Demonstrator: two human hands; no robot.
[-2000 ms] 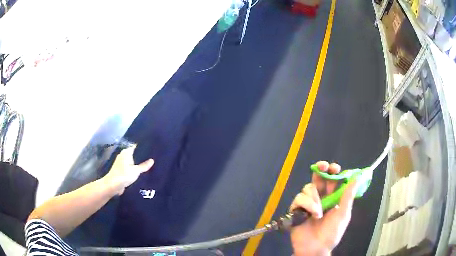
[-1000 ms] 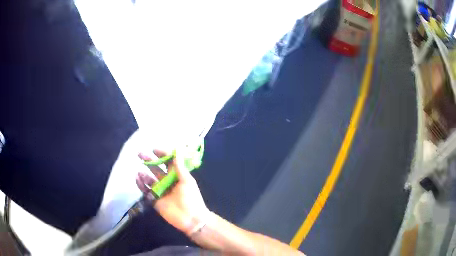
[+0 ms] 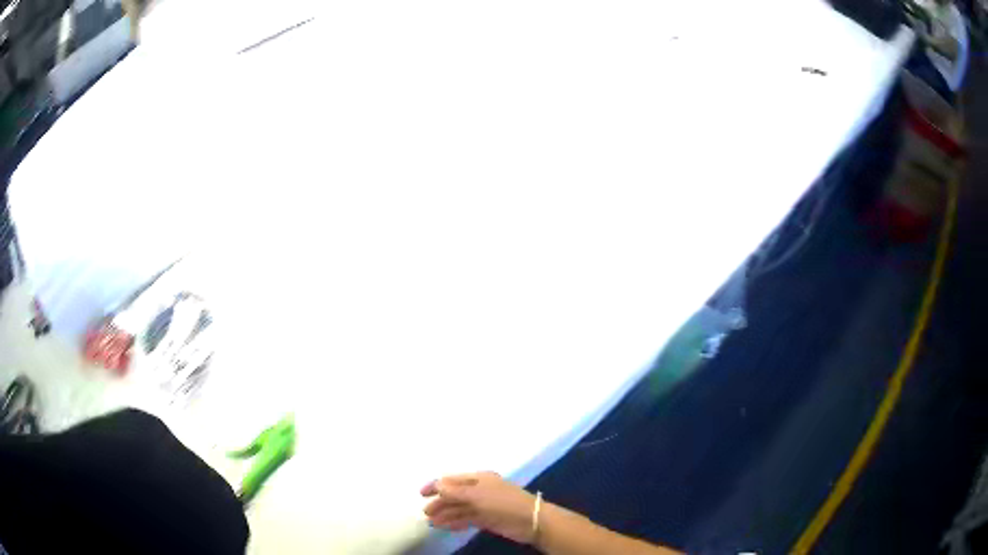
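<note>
The green-gripped tool (image 3: 269,453) lies on the white-covered table (image 3: 477,239) at the lower left, with no hand on it. My right hand (image 3: 477,504) is over the table's near right edge, to the right of the tool. Its fingers are loosely bent and apart, and I see nothing in it. A black fabric piece (image 3: 119,482), perhaps a bag, fills the lower left corner and hides the tool's lower end. My left hand is not in view. The picture is blurred and the table is overexposed.
A red packet (image 3: 108,347) and a shiny clear-wrapped item (image 3: 182,338) lie at the table's left. Greenish plastic (image 3: 683,352) hangs by the right edge. Beyond are the dark floor, a yellow line (image 3: 905,363) and a red and white container (image 3: 921,168).
The view has swung left over the table. My right hand has let go of the green tool, which now lies on the table. My left hand, seen at first on the black bag, is out of view.
</note>
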